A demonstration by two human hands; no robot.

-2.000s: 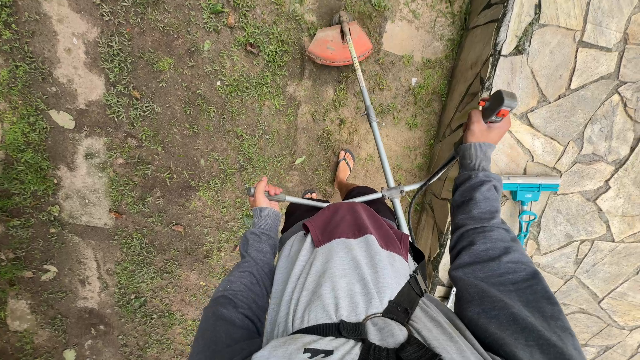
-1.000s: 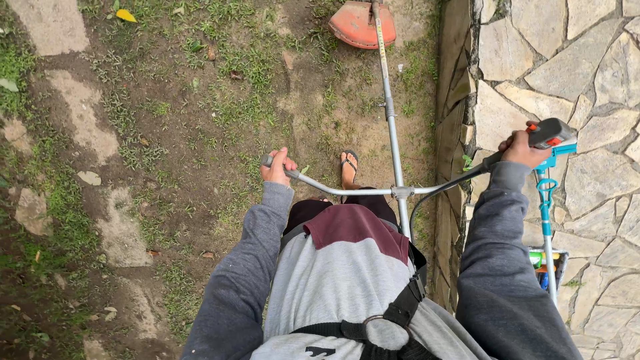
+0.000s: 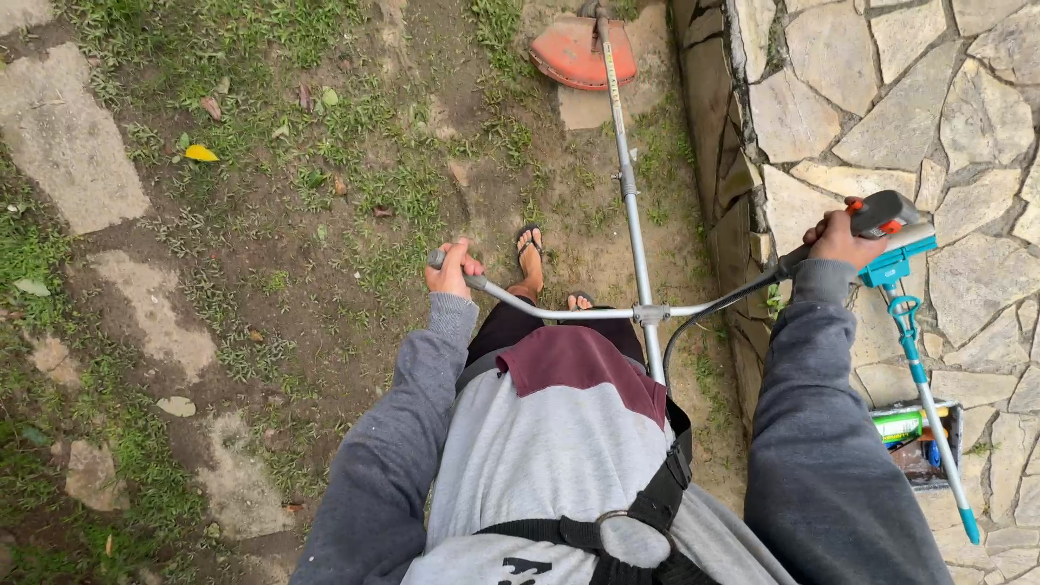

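A brush cutter's metal shaft (image 3: pixel 630 195) runs up from my right side to its orange guard (image 3: pixel 583 54) over the ground. My left hand (image 3: pixel 453 268) is closed around the left grip of the handlebar (image 3: pixel 552 314). Around the right grip is my right hand (image 3: pixel 838 240), just below the black throttle handle (image 3: pixel 887 213) with its red-orange controls. A black cable curves along the bar's right arm. The black harness straps (image 3: pixel 662 496) cross my grey and maroon shirt. The cutting head under the guard is hidden.
A low stone wall edge (image 3: pixel 719 146) borders the grass and soil on the right. On the stone paving lie a teal mop (image 3: pixel 914 349) and an open box (image 3: pixel 959 431) with bottles. Flat stepping stones (image 3: pixel 77 138) line the left. My feet wear flip-flops.
The view has shifted, and the box on the paving has come fully into sight. Both hands have kept their hold on the handlebar grips. One foot now shows farther forward.
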